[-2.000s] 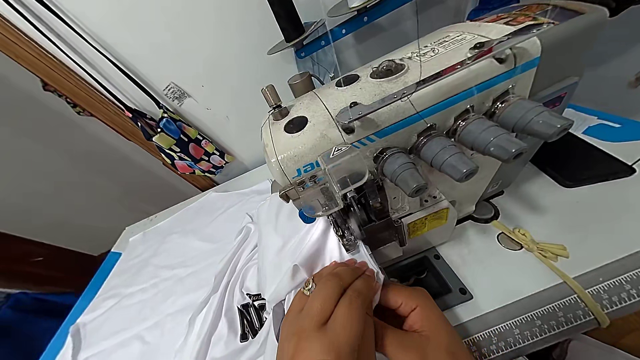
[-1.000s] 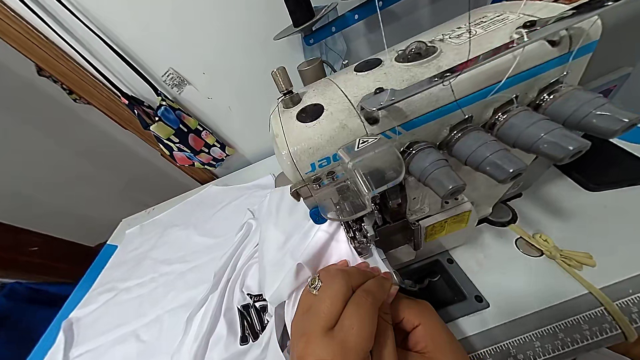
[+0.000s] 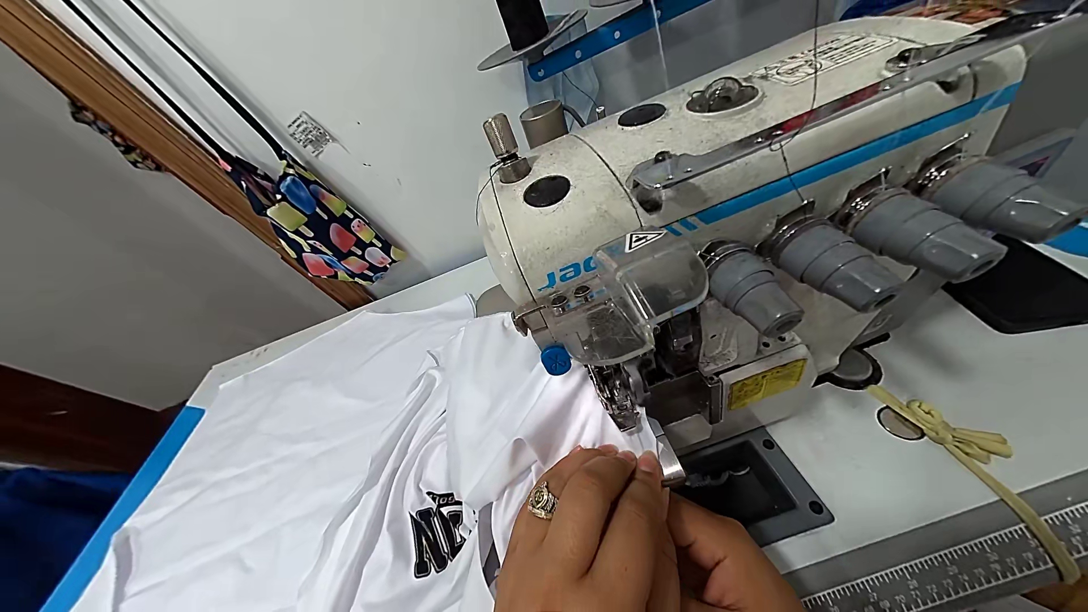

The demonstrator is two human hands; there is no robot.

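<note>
White fabric with dark printed lettering (image 3: 306,425) spreads over the left of the machine table and runs under the presser foot (image 3: 625,408) of an overlock sewing machine (image 3: 578,204). Just in front of the foot, my left hand (image 3: 586,535), with a ring on one finger, presses on the fabric edge. My right hand (image 3: 722,552) is close against it on the right, partly hidden behind it, its fingertips at the same edge. What lies between the fingers is largely covered. A clear plastic guard (image 3: 654,276) covers the needle area.
Grey tension knobs (image 3: 926,234) line the machine's front. At the right are a knotted yellow cord (image 3: 952,433), a ruler tape (image 3: 952,561) along the table edge and a dark flat object (image 3: 1024,289). A patterned cloth pouch (image 3: 323,225) hangs on the left, and a thread cone (image 3: 521,21) stands behind.
Both hands stay close together at the fabric edge before the presser foot. The view has shifted a little; no other change is plain.
</note>
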